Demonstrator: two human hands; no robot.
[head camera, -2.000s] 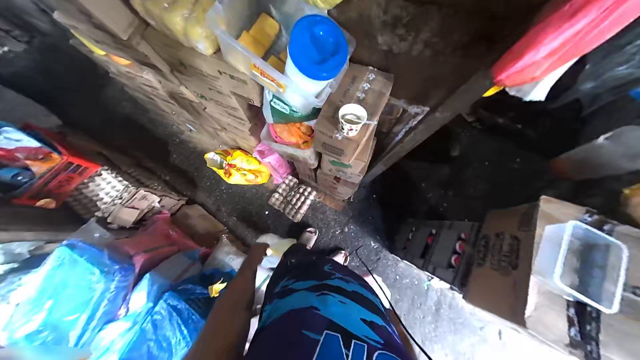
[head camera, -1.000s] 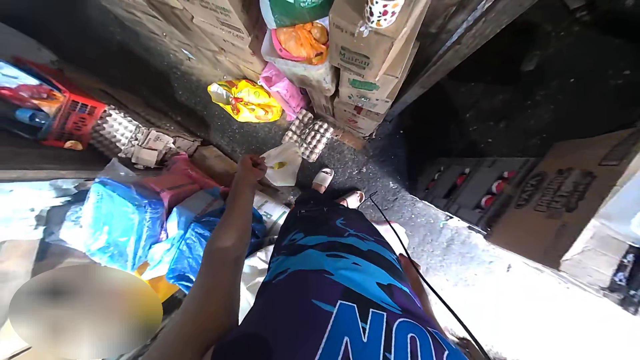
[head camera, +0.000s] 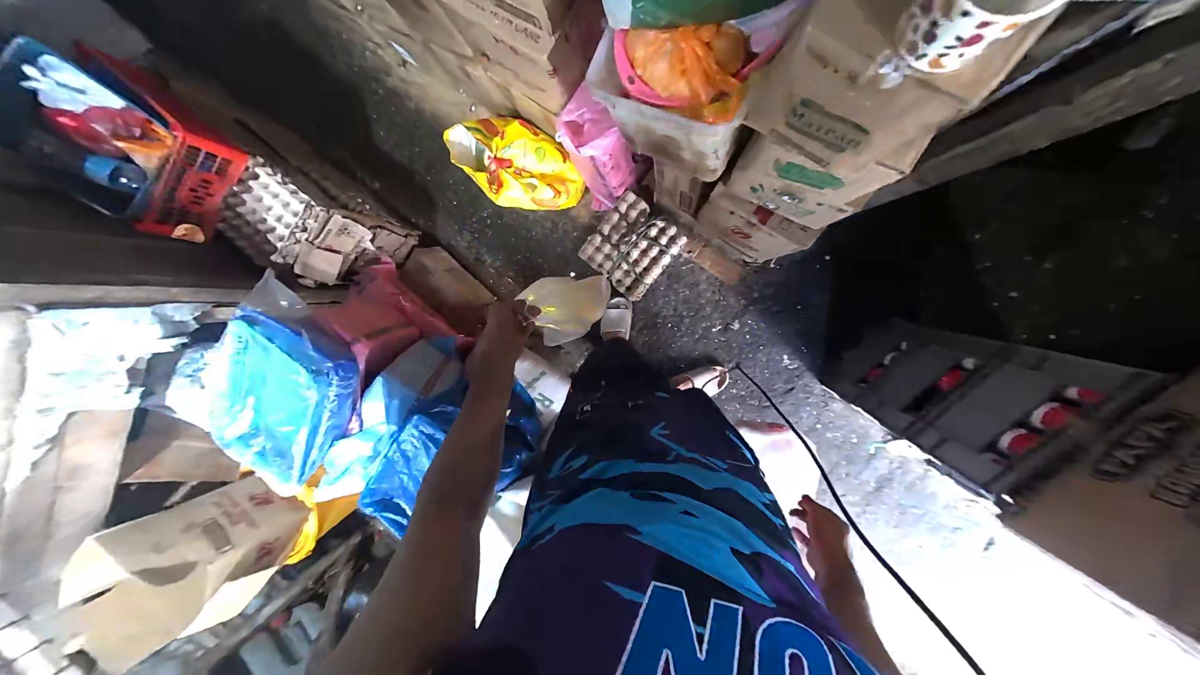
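Note:
My left hand (head camera: 507, 323) is shut on a thin, pale translucent plastic bag (head camera: 566, 307) with something yellow in or on it, held out over the floor beside my sandalled foot. Just beyond the bag lies a stack of egg trays (head camera: 635, 246) tied with string. My right hand (head camera: 823, 530) hangs low at my right side, fingers apart, with nothing seen in it. A thin black cord (head camera: 834, 487) runs down past it. Blue plastic bags (head camera: 281, 384) and a red plastic bag (head camera: 384, 309) are to the left of my left forearm.
A yellow printed bag (head camera: 516, 164) and a pink bag (head camera: 600, 145) lie on the floor ahead, beside stacked cardboard boxes (head camera: 825, 131). Far left is a red plastic crate (head camera: 192, 183) near more egg trays (head camera: 262, 211). At right are a crate of red-topped items (head camera: 947, 394) and a large carton (head camera: 1116, 506).
My left hand, low at my left side two seconds ago, has reached forward with the pale bag. The view has shifted; the open plastic container at right is out of view.

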